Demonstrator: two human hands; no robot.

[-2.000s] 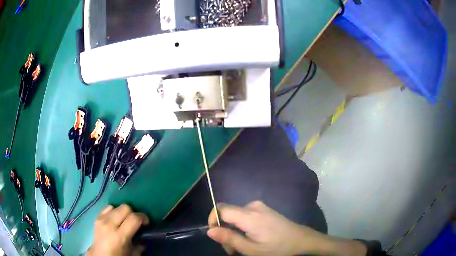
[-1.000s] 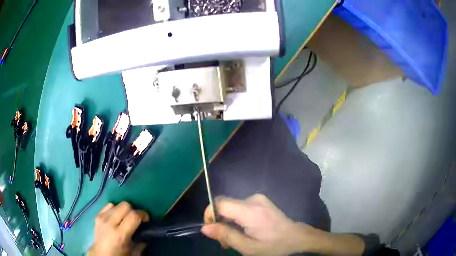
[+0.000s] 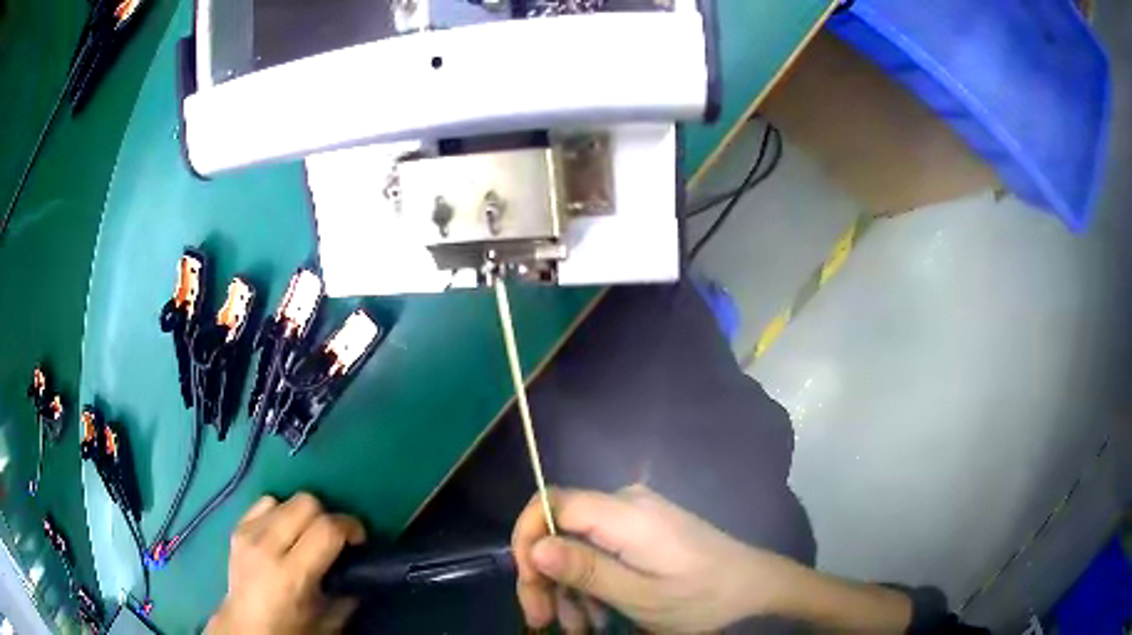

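Observation:
My right hand (image 3: 633,558) pinches a long slim metal rod (image 3: 521,403). The rod's far end meets the silvery pick-up head (image 3: 487,205) at the front of the white screw feeder (image 3: 441,93). My left hand (image 3: 283,564) holds the rear end of the black electric screwdriver (image 3: 428,571), which lies level across the bench edge. Its other end reaches my right hand; whether those fingers also touch it cannot be told. The feeder's top is cut off by the frame edge.
Several black connectors with copper ends (image 3: 350,341) and thin leads lie on the green mat (image 3: 236,155) to the left; more pass along the far left. A blue bin (image 3: 993,99), a brown box (image 3: 857,137) and black cables (image 3: 745,180) are at the right, above a grey floor.
The feeder sits slightly higher in view. Connectors at the far left have shifted down and another has come in at the top left. My right fingers have changed their grip on the rod a little.

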